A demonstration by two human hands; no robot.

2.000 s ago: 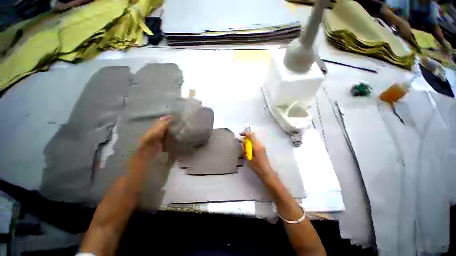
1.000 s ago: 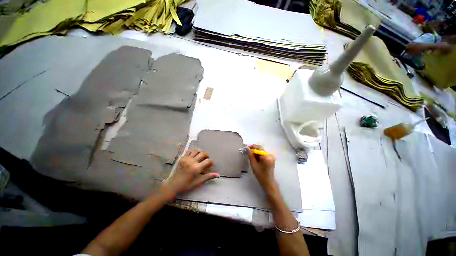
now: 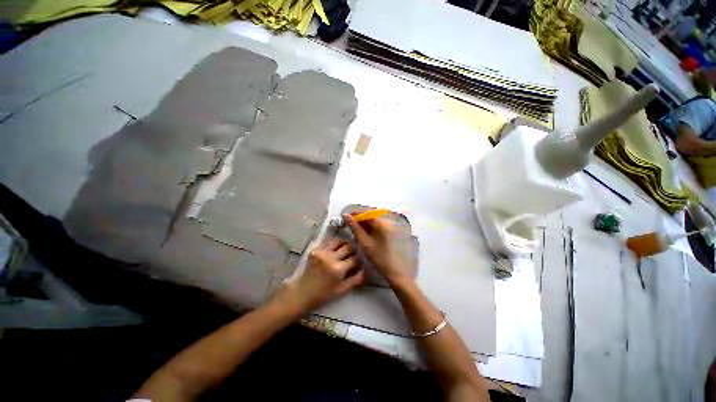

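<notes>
A small grey-brown panel (image 3: 404, 250) lies flat on the pale backing sheet in front of me, partly covered by both hands. My left hand (image 3: 328, 271) rests on its lower left part, fingers bent, holding nothing that I can see. My right hand (image 3: 378, 245) holds a brush with a yellow handle (image 3: 369, 214); its pale tip is at the panel's upper left edge. Two long columns of overlapping grey-brown panels (image 3: 271, 177) lie to the left of my hands.
A white glue pot (image 3: 510, 188) with a tall cone stands right of the panel. A tan scrap (image 3: 363, 144) lies above it. Stacked sheets (image 3: 455, 47) are at the far side. An amber bottle (image 3: 644, 245) and small green object (image 3: 607, 222) lie right. A person (image 3: 695, 126) is at far right.
My right hand has moved the brush from the panel's right edge to its upper left edge, close to my left hand. My left hand stays on the panel. The view has turned.
</notes>
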